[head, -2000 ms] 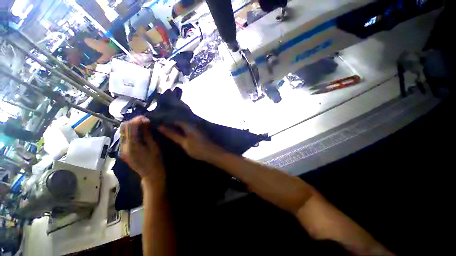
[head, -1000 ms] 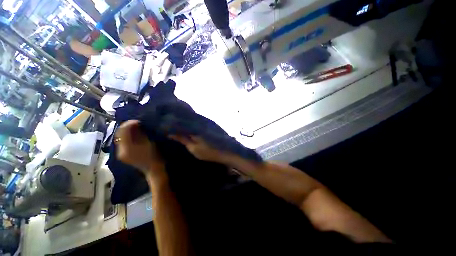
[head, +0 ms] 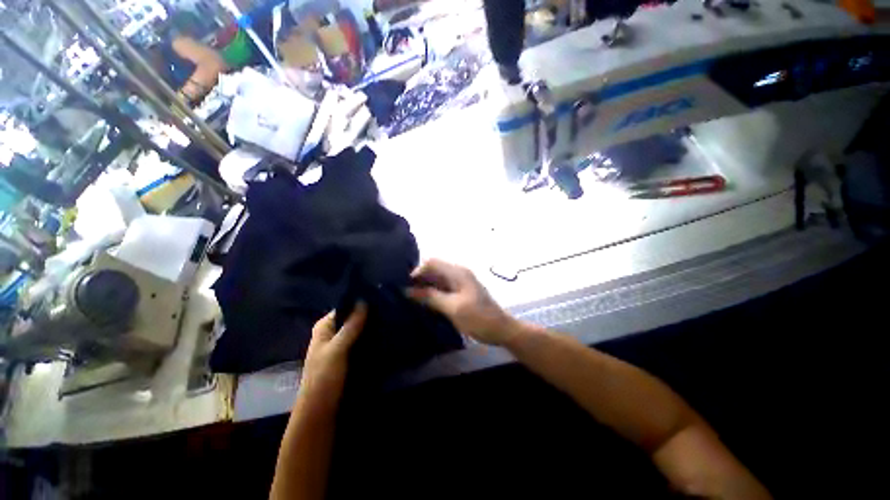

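A dark garment piece (head: 312,229) lies spread on the left part of the white table, its lower part gathered near the front edge. My left hand (head: 337,337) grips the cloth at its lower middle, thumb on top. My right hand (head: 464,301) pinches the cloth's right side between thumb and fingers; some fingertips are hidden by cloth. The white sewing machine (head: 625,107) with a blue stripe stands to the right, and its needle area (head: 542,176) has no garment under it.
Red-orange thread snips (head: 683,187) lie under the machine arm near a clear plastic bag with dark contents (head: 644,156). A thin dark bent line (head: 634,237) crosses the table. Another machine (head: 127,298) stands at left. A person's arm (head: 200,70) shows at the upper left.
Both hands have moved down and right from the garment's upper part to its lower part. The cloth now lies more spread out, and its upper part is uncovered. The camera view has shifted.
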